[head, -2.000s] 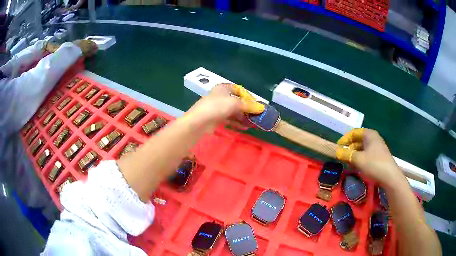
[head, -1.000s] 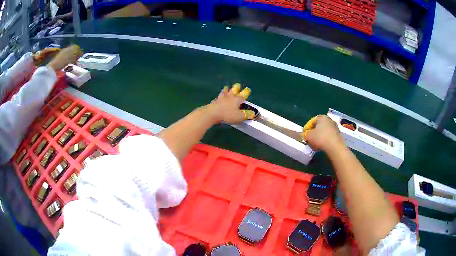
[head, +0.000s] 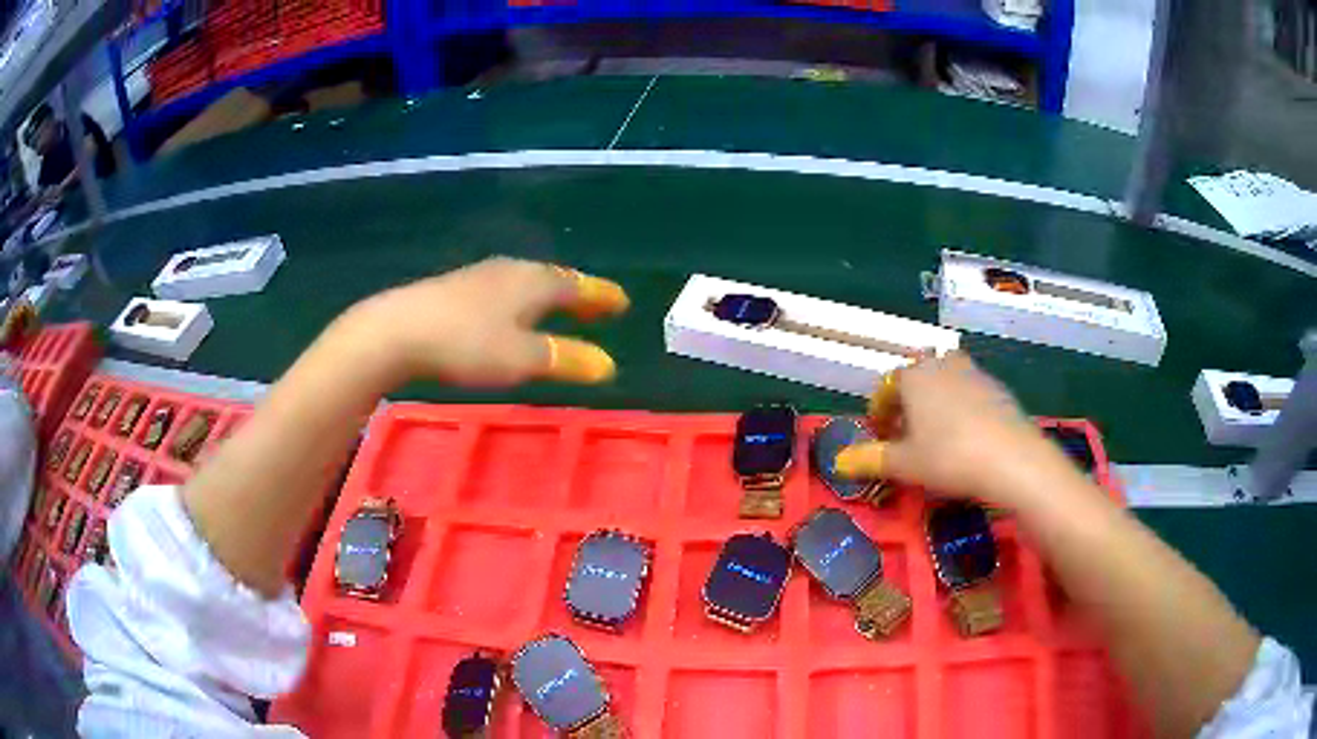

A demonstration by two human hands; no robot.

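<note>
A smartwatch (head: 747, 309) with its metal band laid flat lies in a long white open box base (head: 809, 347) on the green belt. The red watch tray (head: 498, 505) in front of me holds several watches with dark or grey lit faces. My left hand (head: 477, 325) is empty above the belt, left of the box, its yellow-capped fingers apart. My right hand (head: 939, 422) is over the tray's upper right, its yellow-capped fingertips around a grey-faced watch (head: 842, 455); whether they grip it is unclear.
A white lid with a printed watch (head: 1052, 311) lies right of the box. Another boxed watch (head: 1245, 404) is at far right. Two more white boxes (head: 220, 267) (head: 162, 329) lie at left. A neighbouring full tray (head: 123, 433) is at lower left. Blue racks stand behind the belt.
My left hand has let go of the watch and moved left. My right hand has left the band's end in the box and moved to the tray. The view has turned right.
</note>
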